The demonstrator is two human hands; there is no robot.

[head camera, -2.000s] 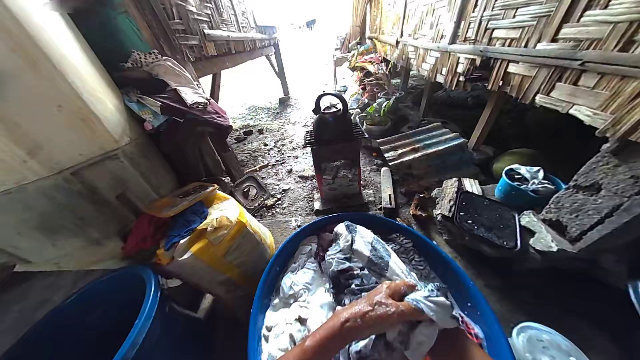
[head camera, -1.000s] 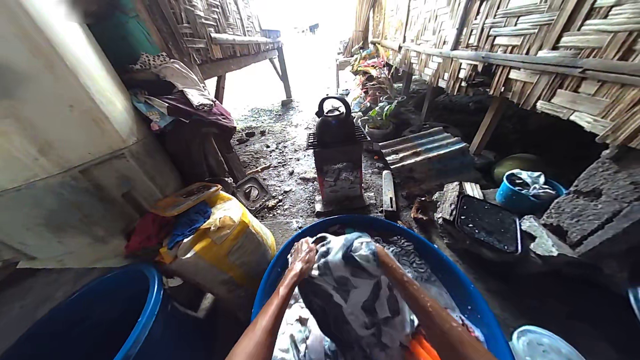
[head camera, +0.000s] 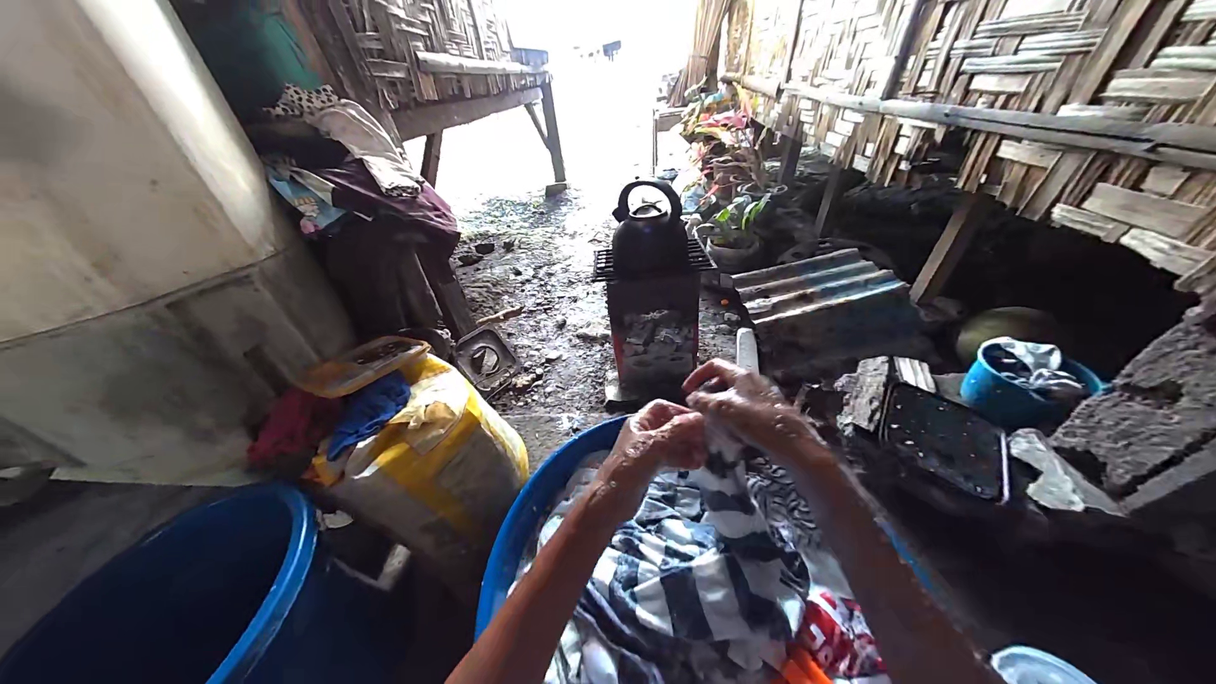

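Over a blue plastic basin, my left hand and my right hand are raised close together near its far rim. Both pinch the upper end of a wet cloth with dark and white checks, which hangs down from the fingers into the basin. White and patterned wet clothes lie around it, with a red-and-white printed cloth and an orange piece near my right forearm. Water or suds glisten on both hands. My forearms hide part of the basin's contents and its right rim.
A black kettle stands on a grill stove beyond the basin. At left are a large blue tub and a yellow container with cloths on it. At right are corrugated metal, a black tray and a small blue bucket.
My hands, spread apart on the cloth a second ago, have come together and moved toward the basin's far rim, lifting one end of the checked cloth. The red-and-white cloth now shows.
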